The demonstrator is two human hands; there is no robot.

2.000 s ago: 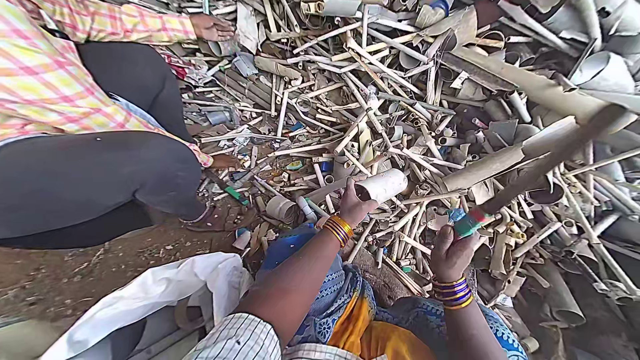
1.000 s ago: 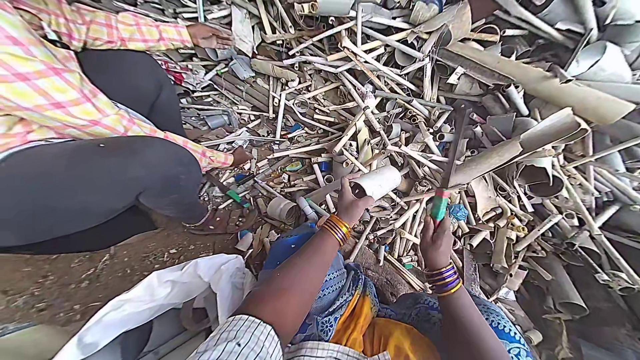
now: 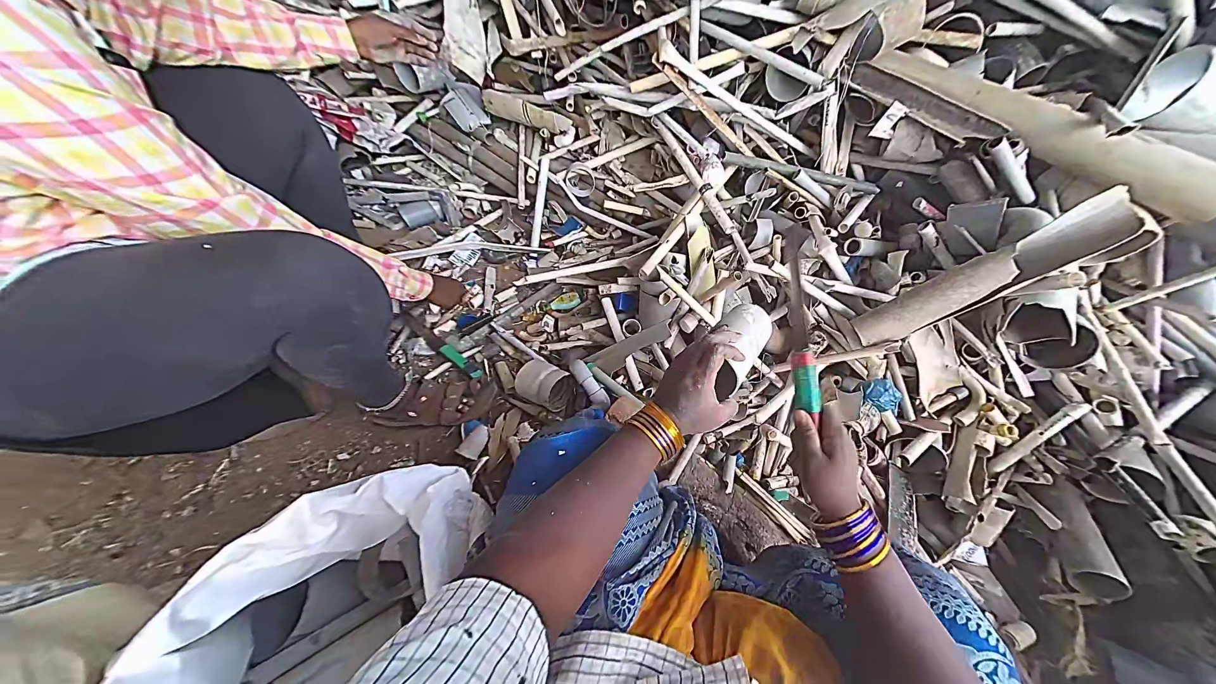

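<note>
My left hand (image 3: 701,380) grips a short, wide piece of whitish plastic pipe (image 3: 747,340) just above my lap. To its right, my right hand (image 3: 826,456) is closed on the green and red handle of a long-bladed tool (image 3: 806,382), whose dark blade points up and away from me beside the pipe piece. The blade is blurred, so its exact kind cannot be told. Blade and pipe look apart. Around and beyond both hands lie heaped pipe offcuts (image 3: 712,190), thin tubes and split pipes.
A co-worker (image 3: 190,313) crouches at the left with both hands over the heap. An open white sack (image 3: 313,532) holding pipe pieces stands at the lower left. Long split pipes (image 3: 988,275) lie at the right. A green-handled tool (image 3: 459,359) lies near the co-worker's foot.
The bladed tool has swung from pointing far right to pointing up and away, and my right hand has moved left with it. My left hand still holds the pipe piece.
</note>
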